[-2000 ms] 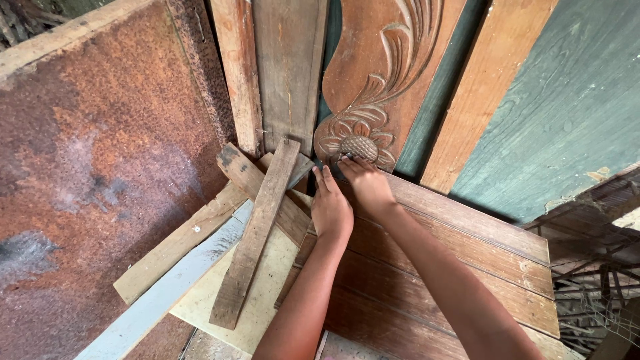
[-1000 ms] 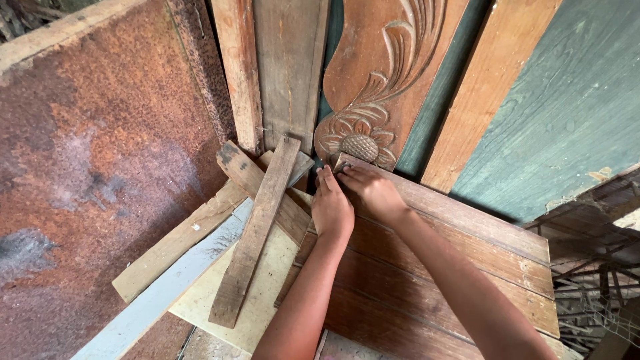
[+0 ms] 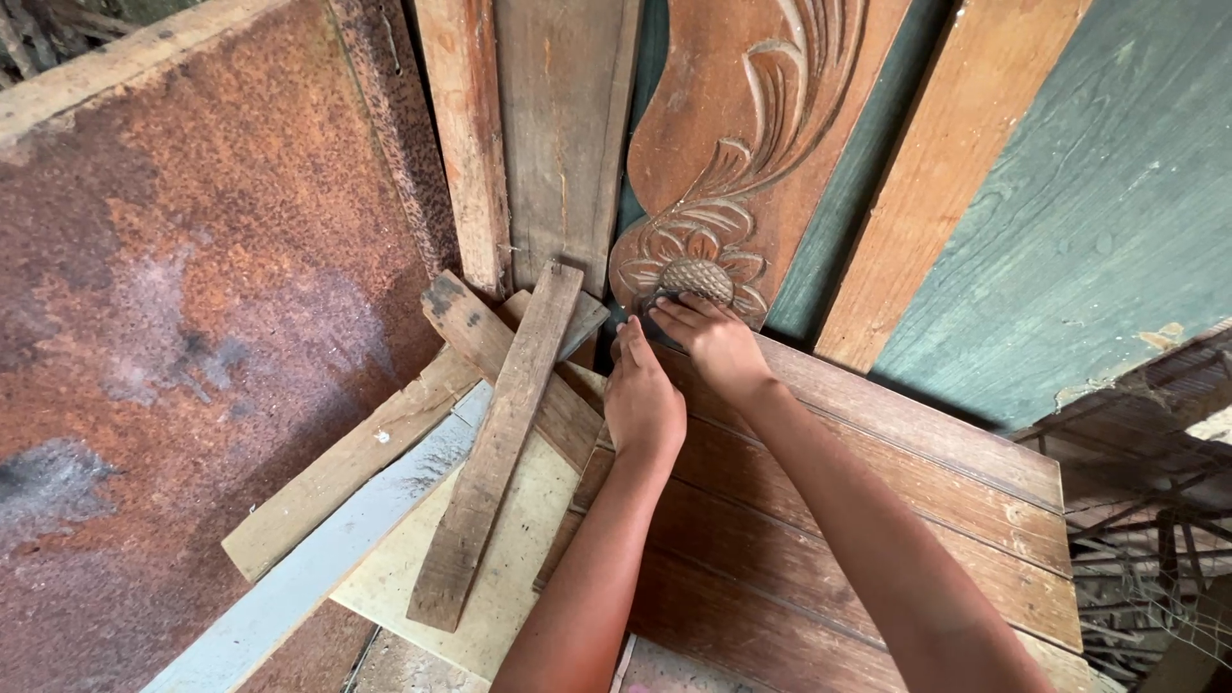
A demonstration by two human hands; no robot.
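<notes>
My right hand (image 3: 710,339) presses a small dark piece, probably sandpaper (image 3: 664,306), against the lower edge of the carved flower on a brown wooden panel (image 3: 717,173). Its fingers hide most of that piece. Just to the left, my left hand (image 3: 645,395) is raised with its fingers close together and extended, the fingertips at the panel's lower left corner; whether it touches the panel or the dark piece I cannot tell. The carved panel leans upright behind a slatted wooden surface (image 3: 866,462), which lies under my right forearm.
Loose wooden battens (image 3: 500,443) lie crossed at the left, with a pale painted board (image 3: 327,549) beneath them. A rusty metal sheet (image 3: 192,289) stands at the far left. Upright planks (image 3: 563,125) and a green board (image 3: 1088,212) are behind. Sticks and wire (image 3: 1145,568) fill the lower right.
My right hand has shifted a little along the base of the carved flower, down and left, then back up towards its centre. My left hand has stayed nearly in place.
</notes>
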